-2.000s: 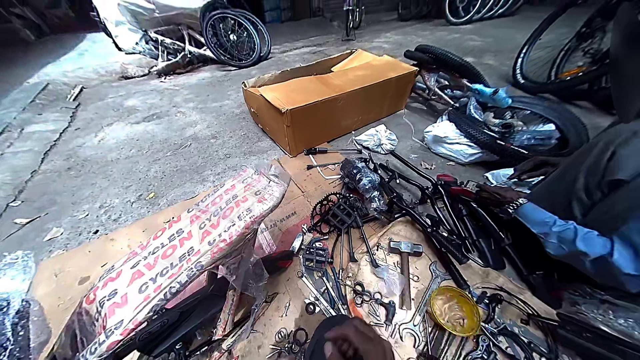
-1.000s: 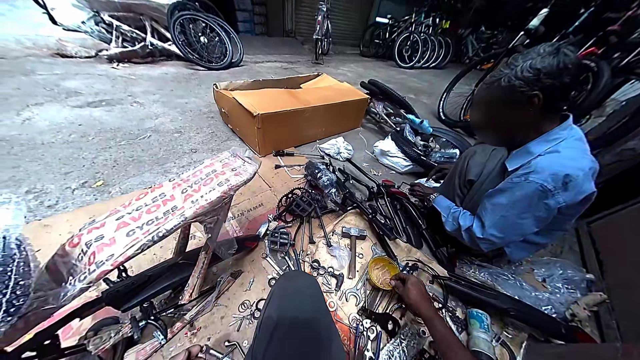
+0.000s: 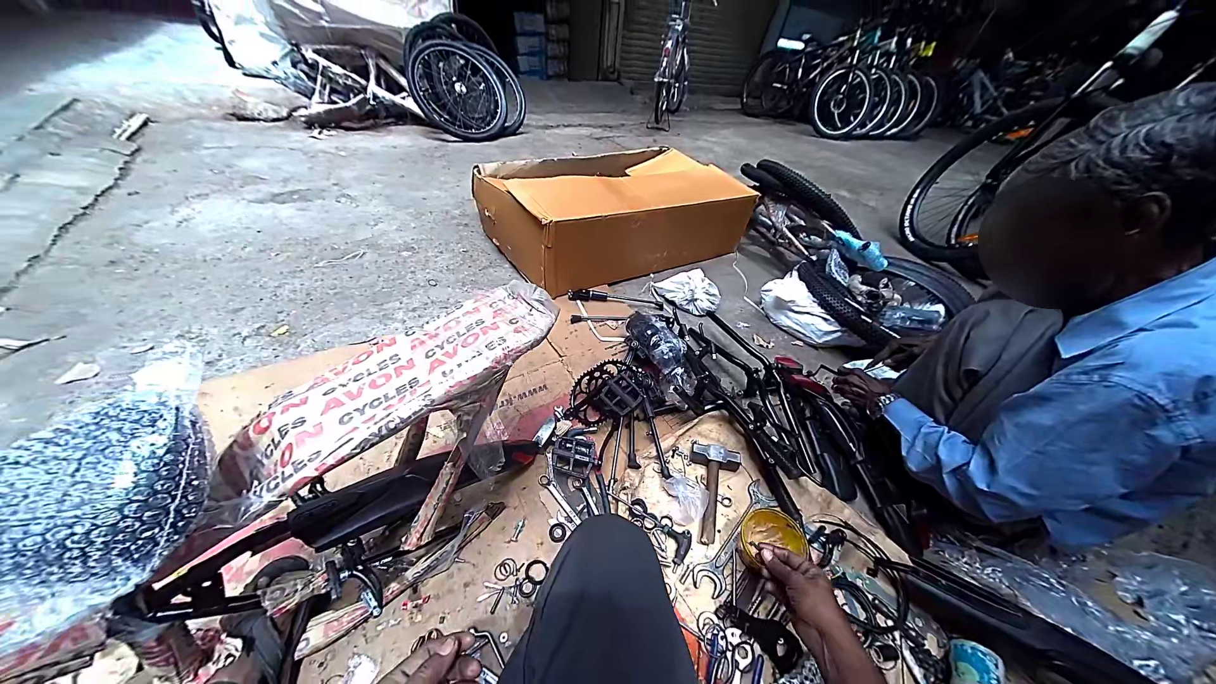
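Observation:
My right hand (image 3: 798, 581) reaches down past my knee, its fingers on the rim of a small yellow tub (image 3: 771, 534) of brownish grease. At the bottom edge my left hand (image 3: 445, 657) has its fingers drawn together near small metal parts; whether it grips one I cannot tell. Just left of the tub lies a hammer (image 3: 712, 480) with a wooden handle, beside open-ended wrenches (image 3: 708, 573). Bicycle pedals (image 3: 574, 456), a chainring with crank (image 3: 603, 389) and loose rings (image 3: 521, 578) lie on the cardboard about my knee.
At right a person (image 3: 1073, 408) in a blue shirt sits by black bicycle parts (image 3: 807, 418). A cardboard box (image 3: 636, 228) stands ahead. To the left are a wrapped frame or stand (image 3: 399, 380) and a black fork or fender (image 3: 380, 499). Tyres (image 3: 883, 294) lie beyond.
My right hand, not in view two seconds ago, is at the yellow tub in both later frames. My left hand shows more at the bottom edge than one second ago. The view has shifted.

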